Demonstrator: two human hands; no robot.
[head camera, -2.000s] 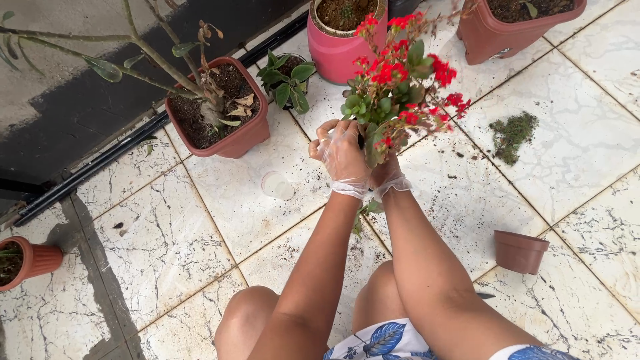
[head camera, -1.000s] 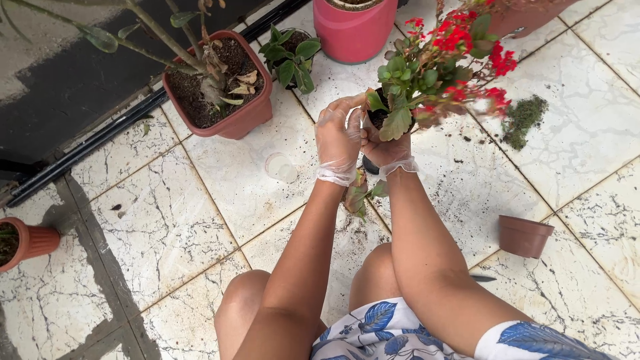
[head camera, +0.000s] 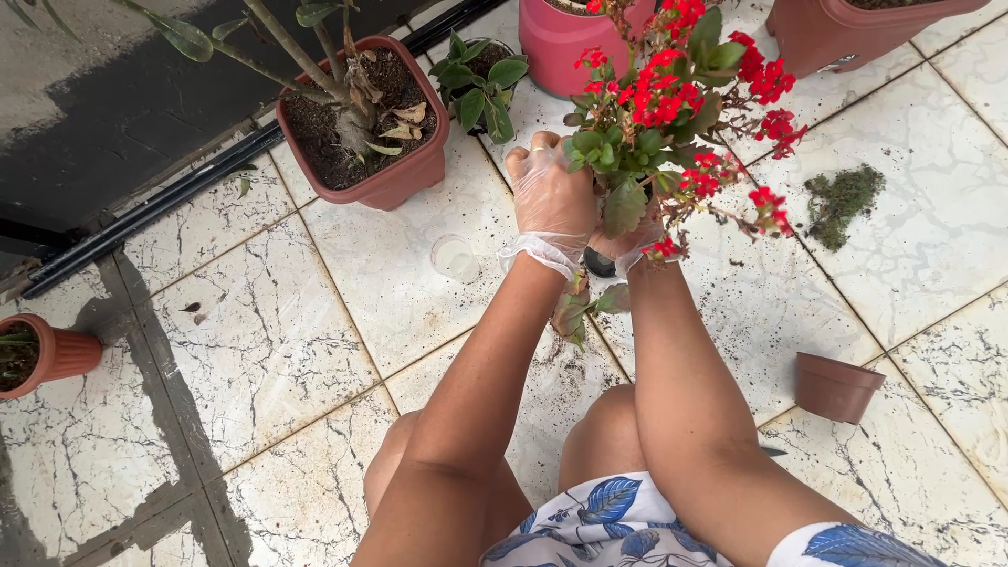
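Both hands wear clear plastic gloves. My left hand (head camera: 555, 189) closes around the base of a red-flowered kalanchoe plant (head camera: 650, 118), on its left side. My right hand (head camera: 634, 232) holds the same plant from below and to the right, partly hidden by leaves and flowers. The root ball is mostly hidden between the hands. Beneath my wrists a dark round object (head camera: 600, 264) shows in part. Loose leaves (head camera: 579, 311) lie on the tiles below it.
A square planter (head camera: 386, 177), a small leafy plant (head camera: 480, 87), a pink pot (head camera: 575, 47) and a large brown planter (head camera: 858, 35) stand ahead. A small empty brown pot (head camera: 839, 387) and a clump of moss (head camera: 844, 205) are at right. A terracotta-coloured pot (head camera: 59, 354) stands far left.
The flowering plant has shifted and turned in my hands, its blooms leaning less far to the right than a second ago. Both hands stay on it.
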